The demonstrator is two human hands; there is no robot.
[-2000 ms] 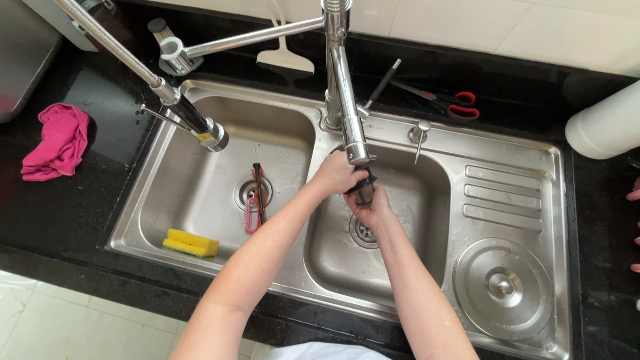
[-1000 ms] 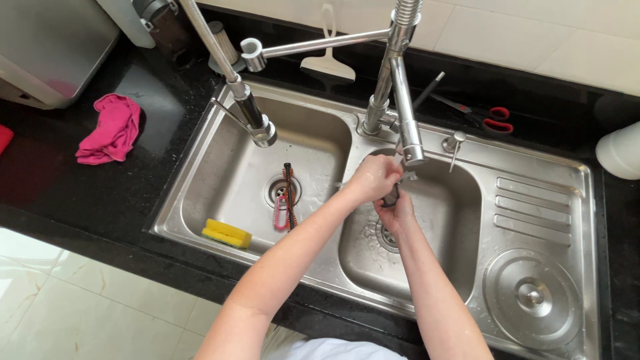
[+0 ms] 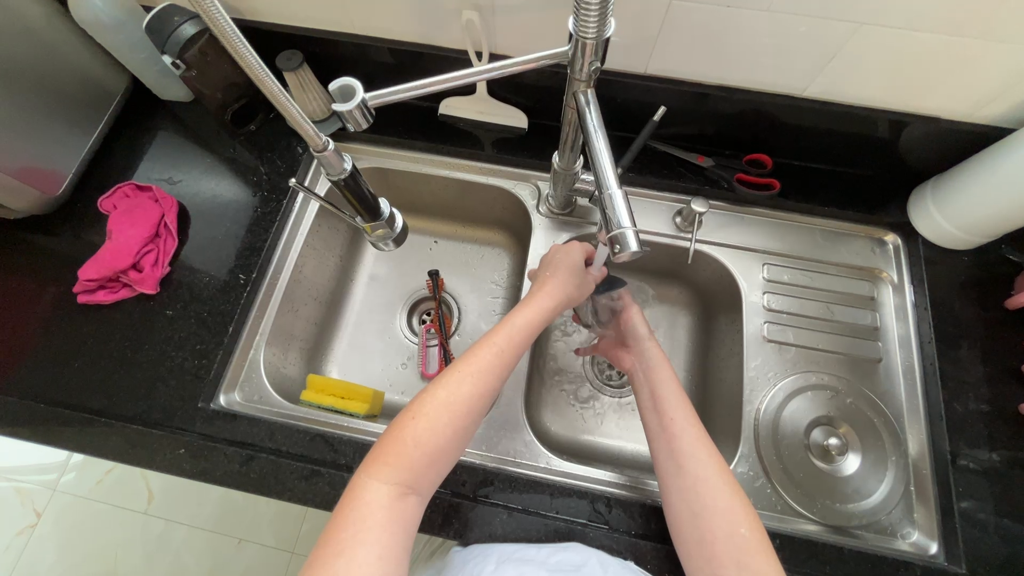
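Observation:
Water runs from the chrome faucet spout (image 3: 613, 220) over the right basin of the steel sink. Just under the spout my left hand (image 3: 566, 276) has its fingers bent at the upper side of a small dark-rimmed part (image 3: 610, 286); its exact kind is unclear. My right hand (image 3: 616, 326) is below and beside this part, supporting it, partly veiled by splashing water. In the left basin a black brush with orange bristles (image 3: 438, 308) and a pink-edged piece (image 3: 430, 352) lie at the drain. A yellow sponge (image 3: 342, 395) rests near that basin's front wall.
The spray hose head (image 3: 384, 228) hangs over the left basin. A pink cloth (image 3: 132, 240) lies on the counter at left. Behind the sink are a white squeegee (image 3: 482, 108) and scissors (image 3: 732, 172). A round steel lid (image 3: 832, 448) sits at right. Another person's fingers show at the right edge.
Both hands have stayed beneath the spout. Water now visibly splashes over the held part and my right hand, whose fingers are more spread. The view has shifted left.

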